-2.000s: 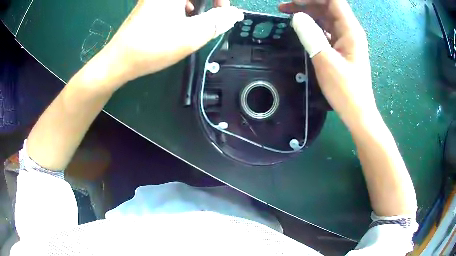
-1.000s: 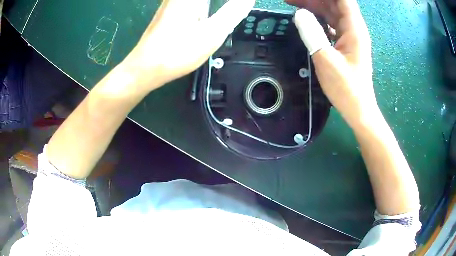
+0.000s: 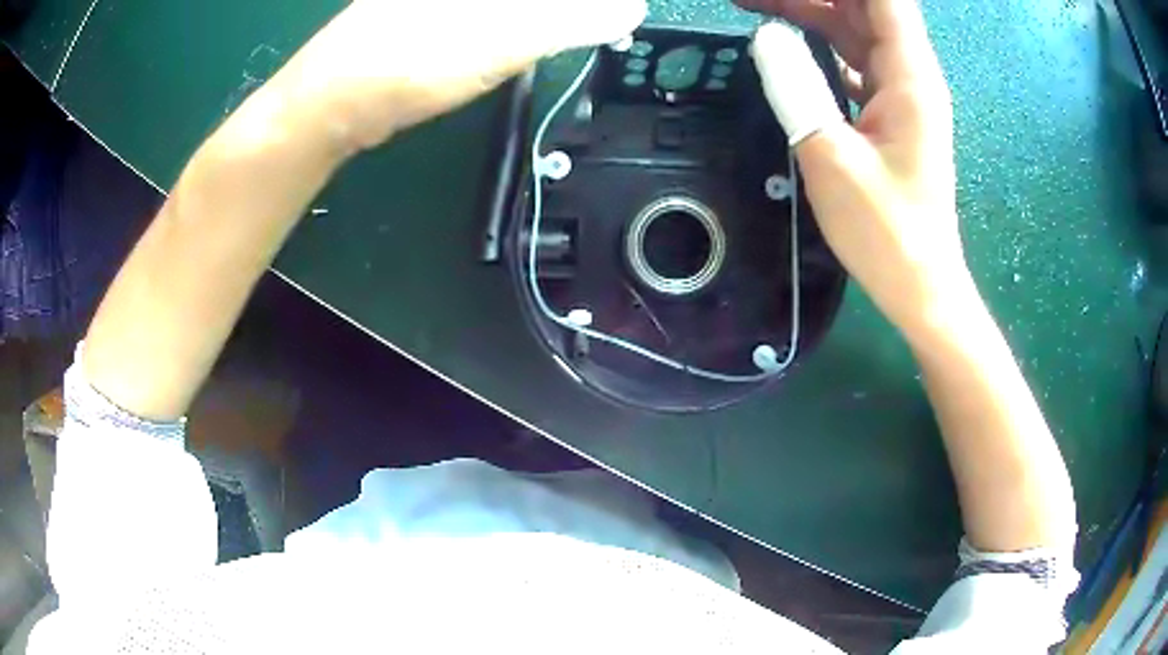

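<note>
The black housing (image 3: 640,339) lies open side up on the green bench, with a silver center bearing (image 3: 676,244) in its middle. The pale sealing ring (image 3: 534,243) runs around inside its rim, with white eyelets at the sides and rounded end; its left stretch bows inward near the top. My left hand (image 3: 538,26) is at the housing's upper left corner, cut off by the top edge, so its fingertips are hidden. My right hand (image 3: 871,154) rests along the right side, its thumb in a white finger cot at the upper right corner.
The worn green bench top (image 3: 1025,256) surrounds the housing, and its front edge runs diagonally below. A dark side arm (image 3: 502,192) lies along the housing's left side. Blue and orange items (image 3: 1127,576) stand at the lower right rim. Dark objects show at the upper right.
My left hand has moved up and partly out of the picture, uncovering the upper left of the ring. The ring's left stretch bends more there. My right hand has barely moved.
</note>
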